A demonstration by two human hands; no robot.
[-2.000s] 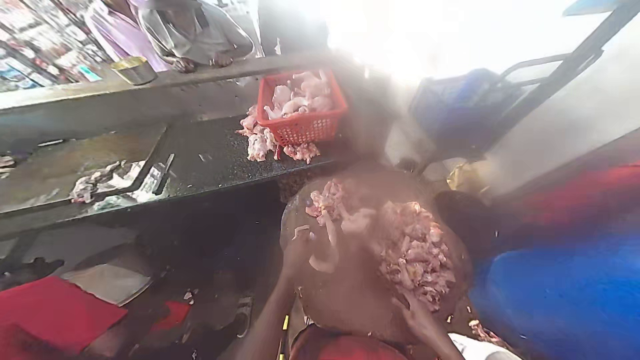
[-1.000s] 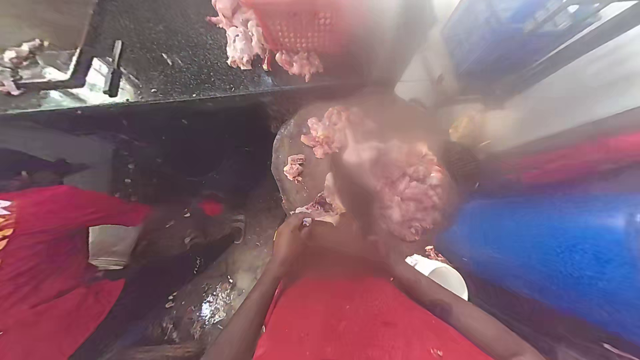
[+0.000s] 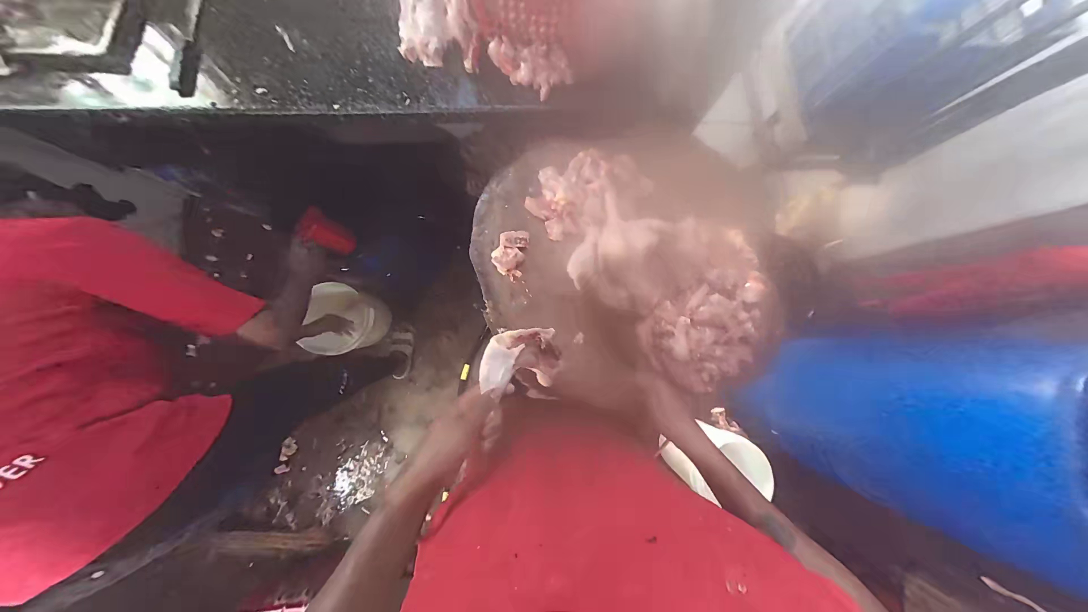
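My left hand [image 3: 486,415] grips a piece of raw chicken [image 3: 508,355] at the near left edge of a round chopping block [image 3: 501,208]. My right hand [image 3: 659,395] is over the block's near side, beside a heap of cut raw chicken [image 3: 705,327]; blur hides its fingers and whatever they may hold. Larger pale chicken parts [image 3: 616,246] lie mid-block, with more cut pieces [image 3: 582,191] at the far side. One small chicken piece [image 3: 510,255] lies apart near the left rim. Haze covers much of the block.
Beyond the block is a dark counter [image 3: 340,68] with a red plastic basket [image 3: 531,19] and raw chicken [image 3: 531,64]. At left, a person in red [image 3: 102,340] reaches to a white bucket [image 3: 340,319]. A white container [image 3: 739,455] stands near my right forearm; a blue barrel [image 3: 926,416] is at right.
The view has tilted down toward the block. My left hand now lifts the chicken piece at the near left edge. The person at left has an arm at a white bucket.
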